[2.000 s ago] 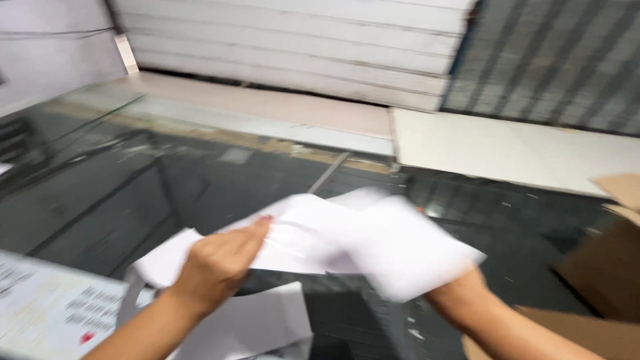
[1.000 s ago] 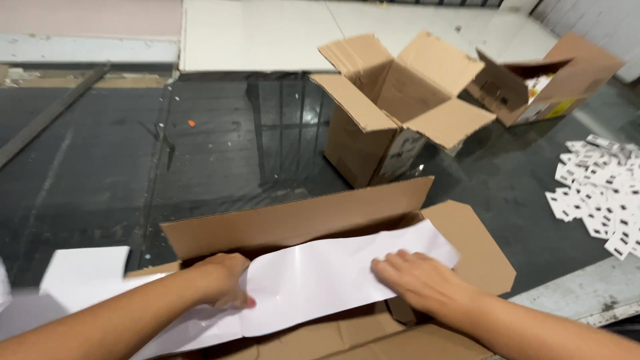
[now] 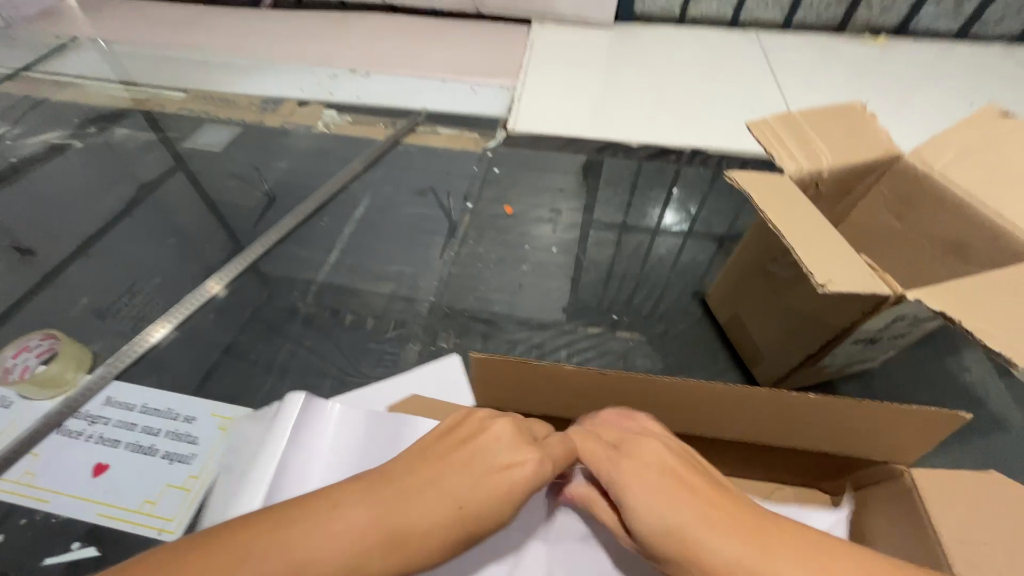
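White glossy sheet material (image 3: 344, 448) spreads from the lower left across the near side of an open cardboard box (image 3: 720, 408). Both hands meet over it at the box's left part. My left hand (image 3: 504, 448) has its fingers curled down on the sheet, touching my right hand (image 3: 624, 456), whose thumb and fingers pinch the sheet. The fingertips are partly hidden. Part of the white sheet also lies inside the box at the right. Another flat white piece (image 3: 416, 384) lies behind the left hand.
A long metal ruler (image 3: 240, 264) crosses the dark glass-like tabletop (image 3: 360, 304) at left. A roll of clear tape (image 3: 60, 368) and a printed card with a red heart (image 3: 120, 464) lie near it. A second open cardboard box (image 3: 800, 312) stands at right. White boards (image 3: 640, 88) lie behind.
My hands have come together over the sheet; a second ago they were apart on it, the right one farther right. Two seconds ago they held the sheet above the table.
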